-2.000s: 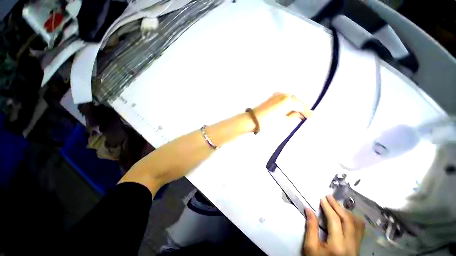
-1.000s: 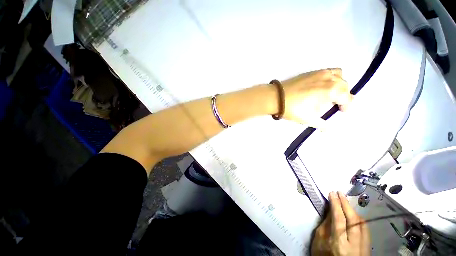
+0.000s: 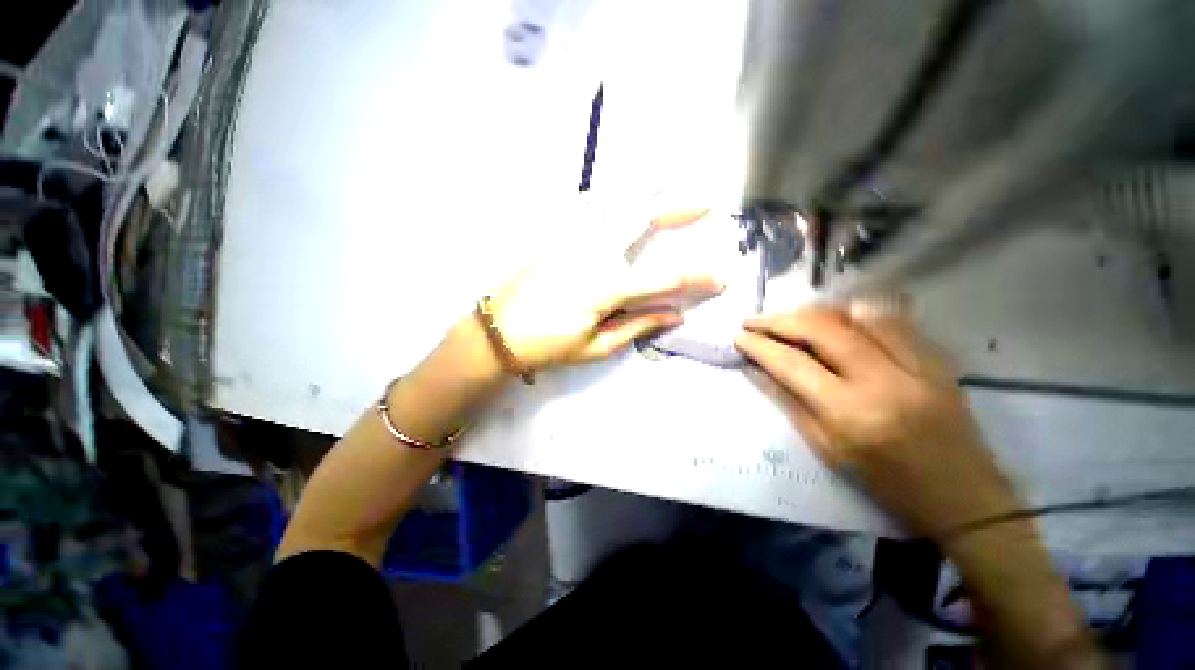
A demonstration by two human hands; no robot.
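The pale panel (image 3: 708,343) lies on the white table just in front of the presser foot (image 3: 758,236); its edge by my hands is pale grey and much of it is washed out by glare. My left hand (image 3: 590,308), with two bracelets on the arm, lies on the panel left of the needle area, fingers towards the foot. My right hand (image 3: 852,373) has its fingertips on the panel's right end. A short dark piece of the edging (image 3: 592,138) shows behind my left hand. The sewing machine head (image 3: 944,118) is blurred.
White offcut strips (image 3: 131,386) and a bundle of plastic-like sheets (image 3: 197,249) lie at the left. A blue crate (image 3: 459,530) stands below the table's front edge (image 3: 629,491), which carries a printed scale. A thin dark cord crosses my right wrist.
The view has turned and shifted. My left hand has left the dark edging farther back and come to the needle area beside my right hand. The dark edging is now mostly out of sight.
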